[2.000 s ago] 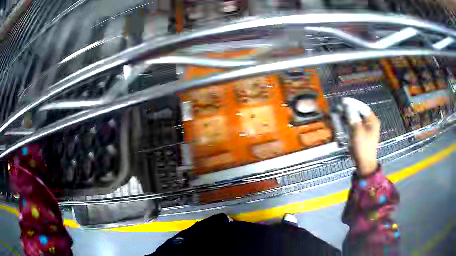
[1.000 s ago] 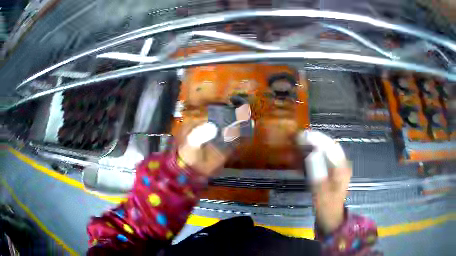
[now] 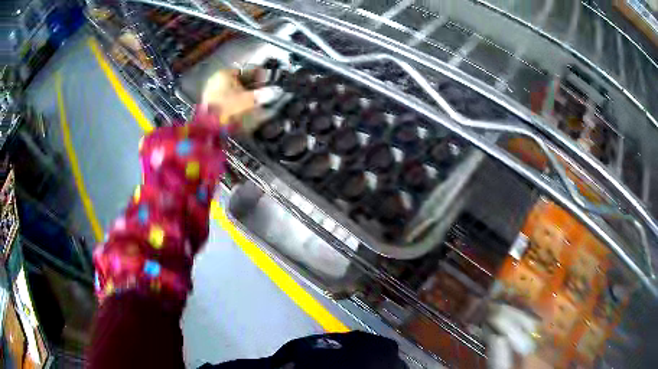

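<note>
A silver metal tray (image 3: 426,241) holds rows of dark round parts (image 3: 346,137) on the wire shelf. My left hand (image 3: 229,97), with white-covered fingertips, is at the tray's far-left corner. Its fingers touch or hover over dark parts there; blur hides whether it grips one. My right hand (image 3: 514,333) is low at the right, blurred and partly cut off by the bottom edge, with white-covered fingertips by an orange fixture (image 3: 552,267). Whether it holds anything cannot be told.
Chrome shelf rods (image 3: 462,119) with a zigzag edge cross above the tray. A second silver tray (image 3: 288,230) is below the front edge. Grey floor with yellow lines (image 3: 270,270) lies at the left and below.
The view has swung left and tilted. My left hand has moved from over the orange fixture to the metal tray. The fixture and my right hand now show at the lower right.
</note>
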